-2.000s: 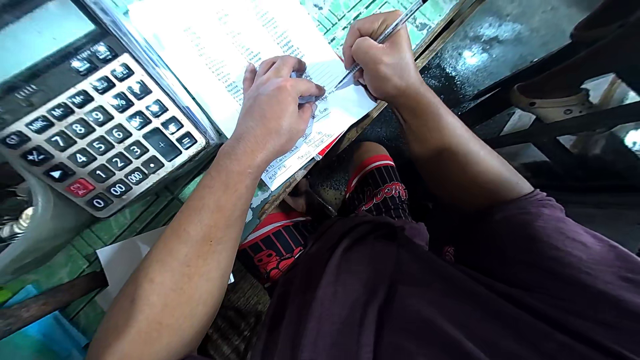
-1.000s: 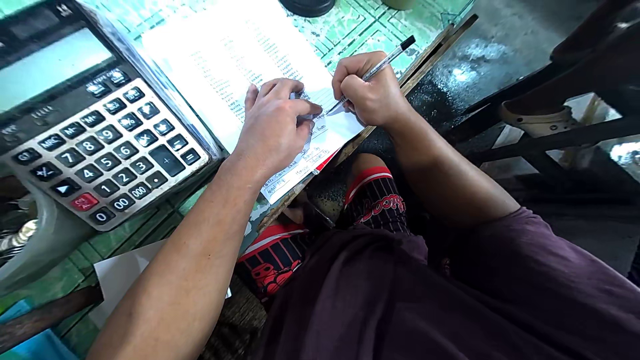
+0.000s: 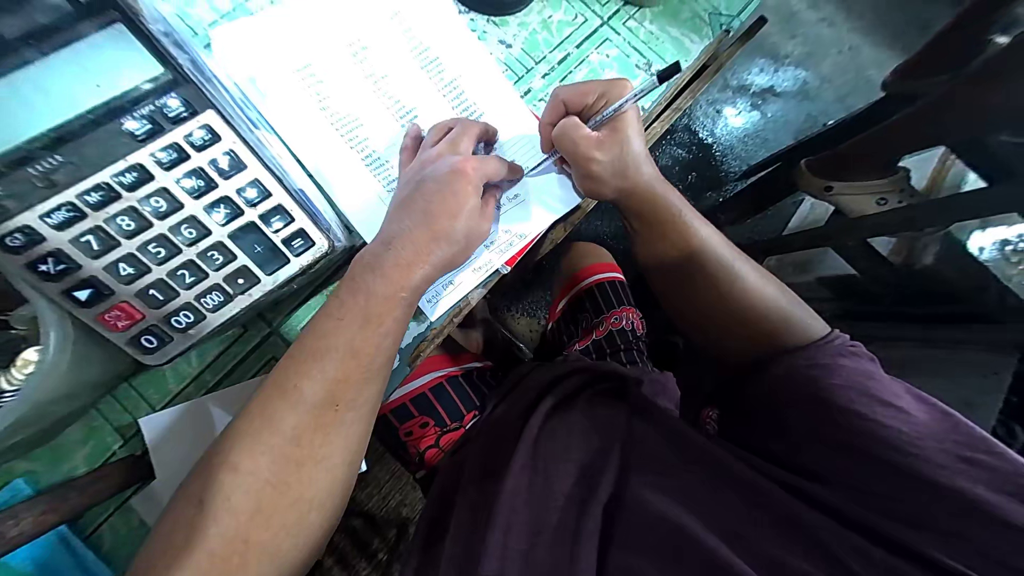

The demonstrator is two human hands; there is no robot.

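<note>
My right hand (image 3: 600, 138) is closed around a ballpoint pen (image 3: 636, 94) with a dark end cap, its tip down on a small ruled paper slip (image 3: 524, 156). That slip bears handwriting and lies over a larger printed sheet (image 3: 320, 104) with columns of words. My left hand (image 3: 452, 188) rests on the papers, just left of the pen tip, fingers bent; something small and bluish shows between its fingers, too hidden to name. Below the papers' lower edge a bit of something red (image 3: 524, 250) sticks out. A large desk calculator (image 3: 164, 224) lies left of my left hand.
The green patterned tabletop (image 3: 560, 40) has a worn wooden edge (image 3: 696, 76) near my right wrist. A dark round object (image 3: 496, 4) sits at the top. A blank white paper (image 3: 192, 424) and a wooden bar (image 3: 76, 500) are lower left. At right is a clog-type shoe (image 3: 860, 188).
The pen, in my right hand, leans more to the right than two seconds ago. My left hand stays on the papers. The view has shifted slightly.
</note>
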